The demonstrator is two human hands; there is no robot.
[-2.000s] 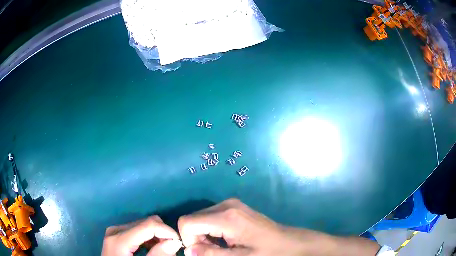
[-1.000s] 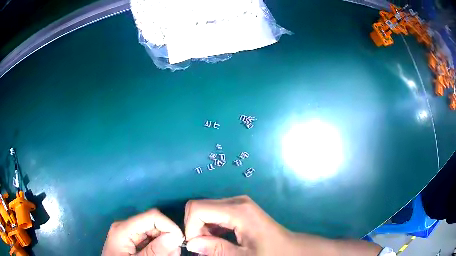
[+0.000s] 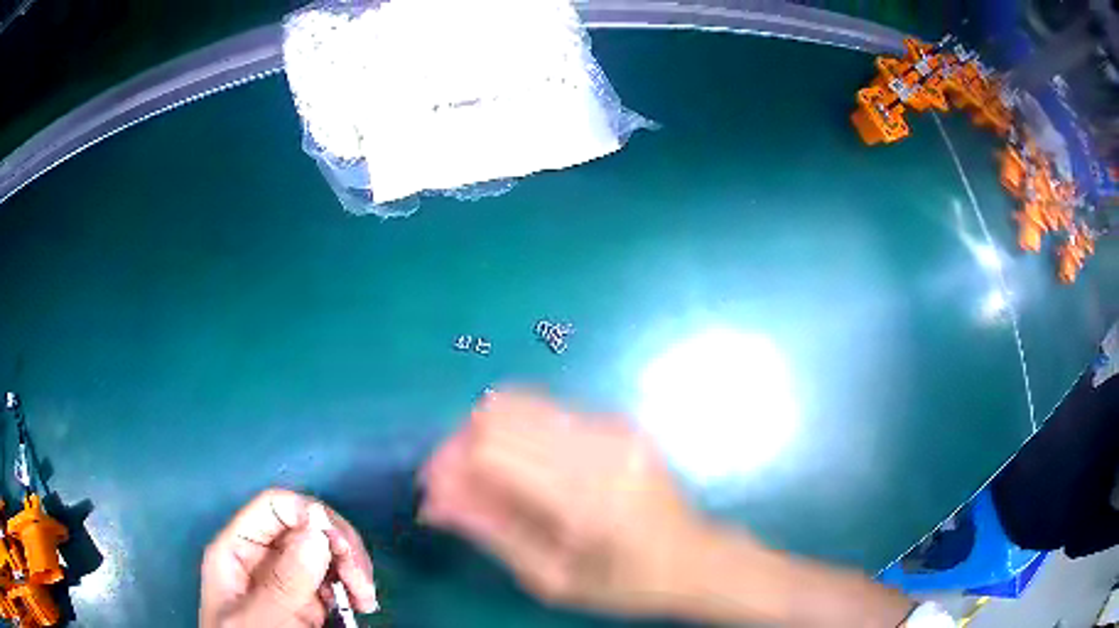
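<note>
My left hand (image 3: 285, 562) is at the bottom left with its fingertips pinched on a small white piece (image 3: 322, 518). A thin white strip (image 3: 344, 601) shows below its fingers; what it joins to is hidden. My right hand (image 3: 552, 497) is strongly blurred, over the middle of the work surface. Its fingers point left, and whether they hold anything cannot be told. Tiny clips (image 3: 555, 335) lie just beyond my right hand, with two more clips (image 3: 472, 345) to their left. The hand covers the spot nearer to me.
A clear bag with white contents (image 3: 325, 92) and a white sheet (image 3: 479, 123) lie at the far side by the grey rail (image 3: 736, 17). Orange connector housings lie at the left edge (image 3: 34, 540) and far right (image 3: 890, 108). A blue stool (image 3: 969, 552) stands beyond the right edge.
My hands have parted. My right hand has moved up over the nearer clips, while my left hand has shifted left with the white piece. The whole view has shifted slightly.
</note>
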